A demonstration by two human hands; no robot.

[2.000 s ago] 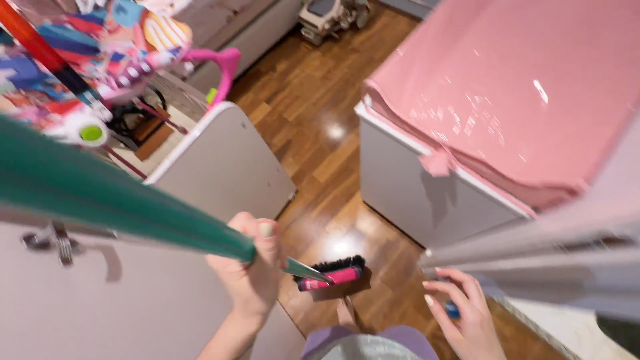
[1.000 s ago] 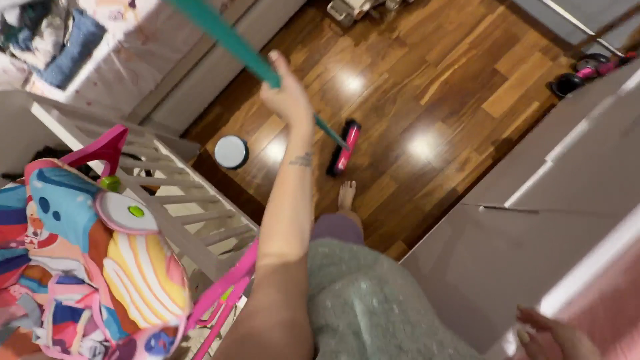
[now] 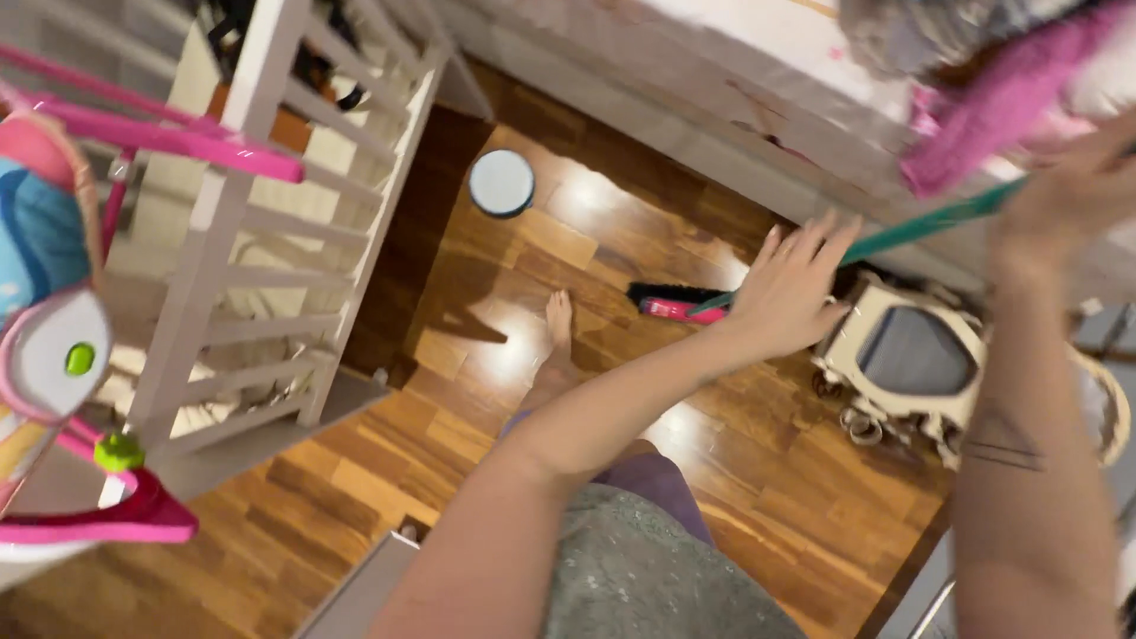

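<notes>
A broom with a pink-and-black head [image 3: 679, 303] rests on the wood floor, its bristles along the upper side. Its green handle [image 3: 932, 222] slants up to the right. My left hand [image 3: 790, 288] lies over the lower part of the handle, back up, with straight, spread fingers; whether the palm touches the handle is hidden. My right hand [image 3: 1061, 200], blurred at the right edge, is closed around the handle farther up. My bare foot [image 3: 559, 319] stands left of the broom head.
A round white-topped device [image 3: 501, 183] lies on the floor near a white slatted crib [image 3: 200, 231]. A pink-framed baby seat [image 3: 160, 142] is at the left. A cream wheeled toy [image 3: 923, 355] stands at the right. A bed [image 3: 710, 98] with clothes runs along the top.
My left hand was gripping the handle and now has its fingers extended. My right hand, earlier off the broom, now holds the handle. The view has swung considerably.
</notes>
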